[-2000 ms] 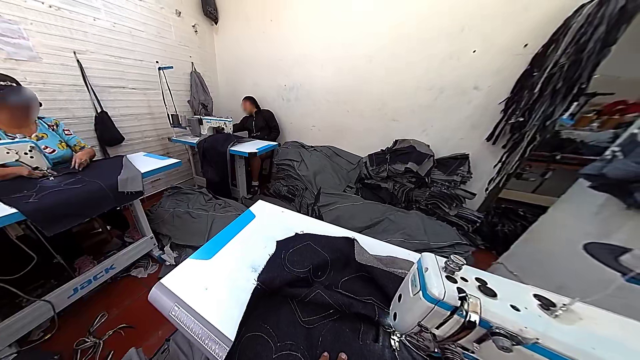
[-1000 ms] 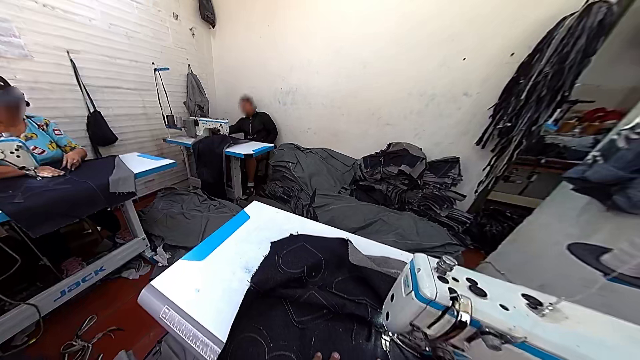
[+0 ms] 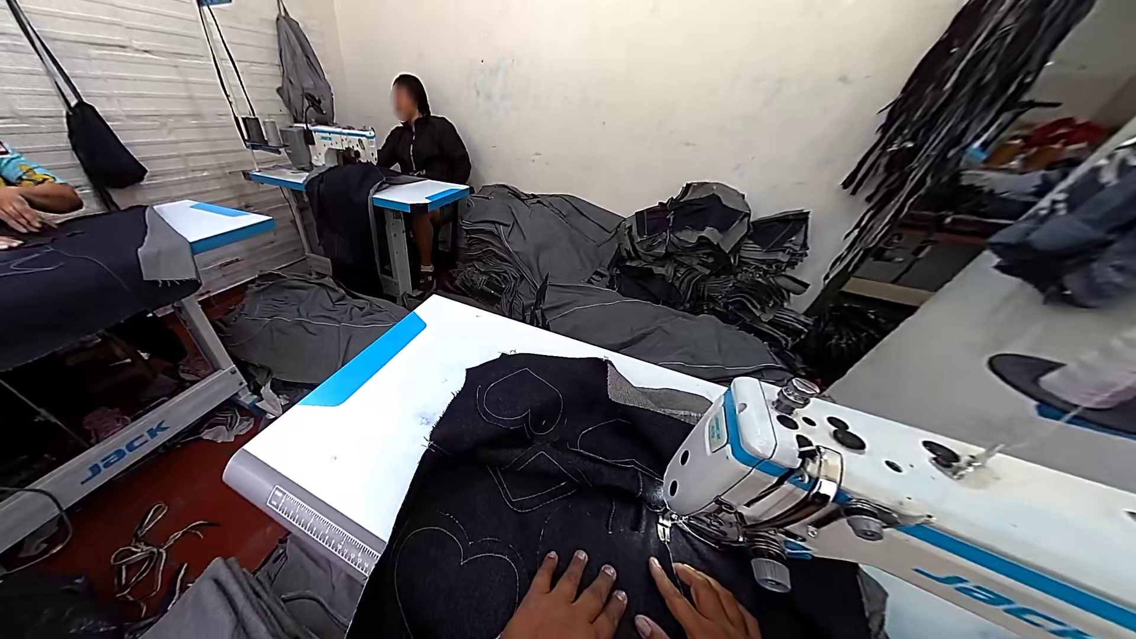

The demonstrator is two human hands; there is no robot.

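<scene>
Dark denim fabric (image 3: 461,506) with stitched hearts and a diamond lies over the white sewing table (image 3: 390,426) and under the head of a white and blue Jack sewing machine (image 3: 745,453). At the bottom, my left hand (image 3: 572,599) rests flat on the denim with its fingers spread. Just right of it, my right hand (image 3: 701,603) lies on the same cloth, below the presser foot (image 3: 664,525), fingers pointing up towards it. Neither hand grasps anything. The denim's paler underside shows at its folded far edge.
Beyond the table are heaped grey fabric (image 3: 657,328) and stacked cut pieces (image 3: 710,240). A person (image 3: 426,146) sits at another sewing machine (image 3: 342,142); a second person's hands (image 3: 22,209) rest on denim at left. Fabric strips (image 3: 941,115) hang at right. Loose cords (image 3: 146,550) lie on the red floor.
Both my hands have come into view over the denim at the bottom; earlier only fingertips showed there. The view has shifted somewhat.
</scene>
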